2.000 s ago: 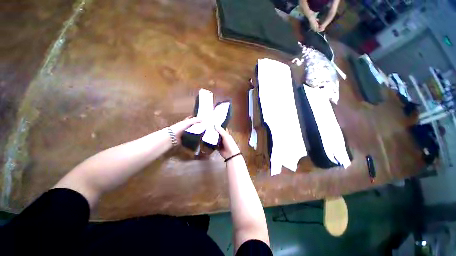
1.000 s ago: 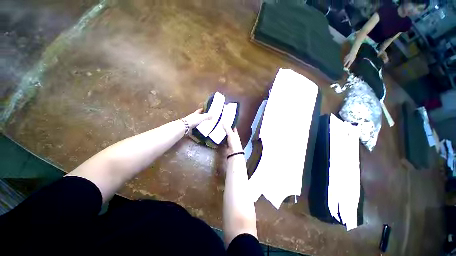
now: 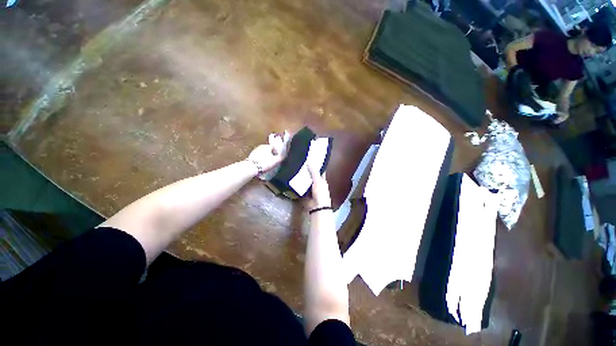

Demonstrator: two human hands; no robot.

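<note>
Two small dark cut-piece stacks lie side by side on the brown table in front of me. The left stack [image 3: 297, 150] shows bare dark fabric on top. The right stack [image 3: 312, 165] has a white paper pattern on it. My right hand [image 3: 317, 187] grips the right stack at its near right side, thumb on the paper. My left hand [image 3: 271, 155] is at the left edge of the left stack with its fingers curled; something whitish shows at the fingertips, and whether it holds anything is unclear.
A large white-topped stack [image 3: 405, 182] and a long narrow one [image 3: 473, 236] lie to the right. Beyond are a clear plastic bag [image 3: 503, 174], a big dark fabric stack [image 3: 429, 64] and a person [image 3: 550, 61] handling material. A black object [image 3: 515, 338] is at the bottom edge.
The white paper on the left small stack is gone from its top, baring dark fabric. My left hand has shifted to the stack's outer edge. The view has shifted, and the other person has moved.
</note>
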